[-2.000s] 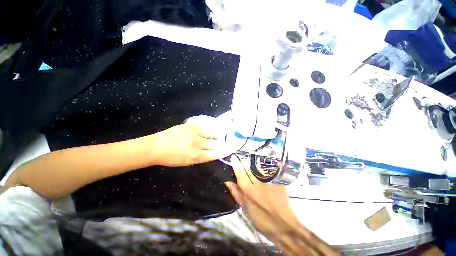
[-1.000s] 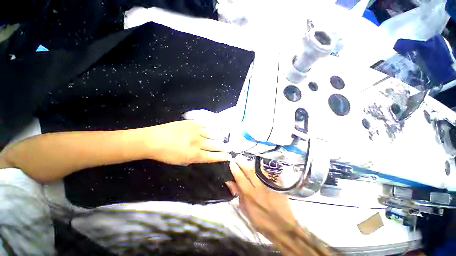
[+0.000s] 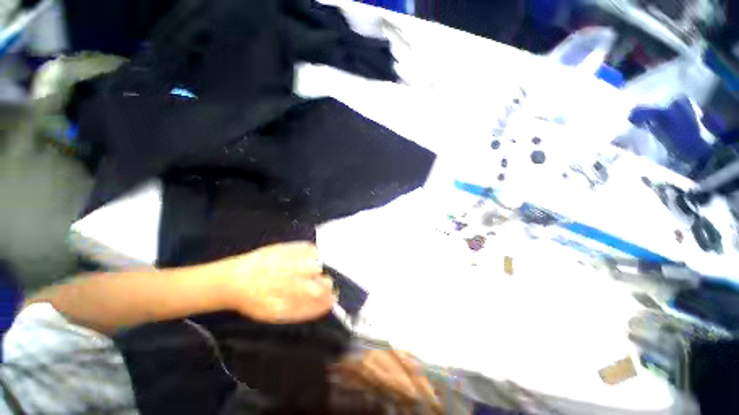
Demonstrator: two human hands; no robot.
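A black garment panel (image 3: 324, 154) lies on the white table, left of the sewing machine (image 3: 559, 178), and runs down toward my lap. My left hand (image 3: 284, 284) is closed on the panel's edge near the table's front, away from the needle area. A short dark strip (image 3: 347, 293) shows just right of its fingers. My right hand (image 3: 385, 377) is low at the front edge, blurred and partly cut off by the bottom rim; its fingers lie near the cloth, and its hold cannot be made out.
A heap of black cloth (image 3: 243, 40) lies at the upper left. A tan scrap (image 3: 617, 371) lies on the table at the lower right. Clear plastic and blue cloth (image 3: 677, 121) are behind the machine.
Both hands have left the needle area; the left closed on cloth, the right down to the front edge. The panel's near part has been pulled away from the machine, and the view has shifted.
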